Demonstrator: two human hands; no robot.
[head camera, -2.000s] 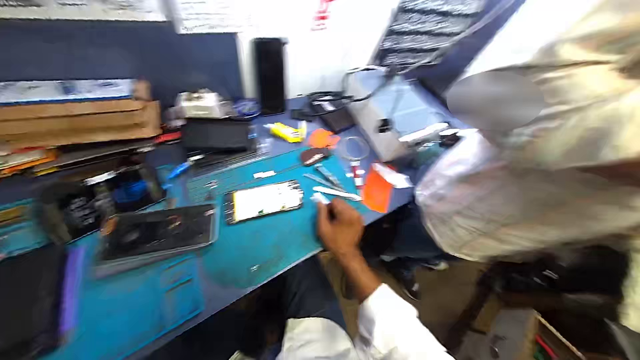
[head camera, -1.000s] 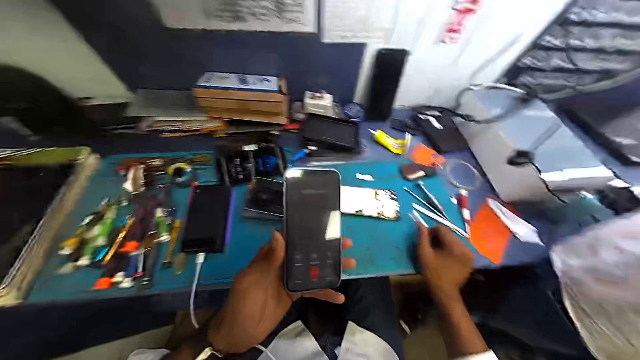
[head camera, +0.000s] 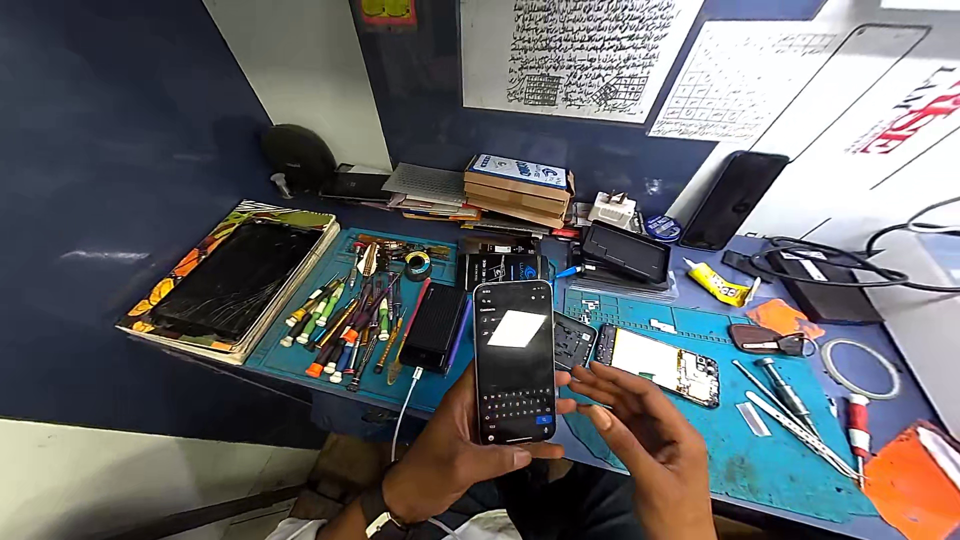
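A lit smartphone (head camera: 514, 367) stands upright in my left hand (head camera: 457, 450), its screen showing a dark page with a keyboard. Close to the phone's right edge is my right hand (head camera: 652, 442), fingers apart and holding nothing. Behind and right of the phone, an opened smartphone (head camera: 660, 364) with its inner board bare lies on the teal work mat (head camera: 757, 465). Left of my left hand lies a black power bank or phone-like device (head camera: 433, 326) with a white cable (head camera: 406, 412) plugged into its near end. Part of a phone housing (head camera: 574, 341) shows behind the held phone.
Many small screwdrivers (head camera: 352, 322) lie left on the mat; beyond them a cracked tablet (head camera: 244, 277) rests on a book. Tweezers (head camera: 802, 435), a red-handled screwdriver (head camera: 858, 427) and an orange cloth (head camera: 911, 480) lie right. Cardboard boxes (head camera: 517, 191) and a yellow glue tube (head camera: 720, 283) are farther back.
The held phone's screen has changed from a call-like page to a keyboard page. My right hand has moved from beside the tools to beside the phone. The view has shifted left.
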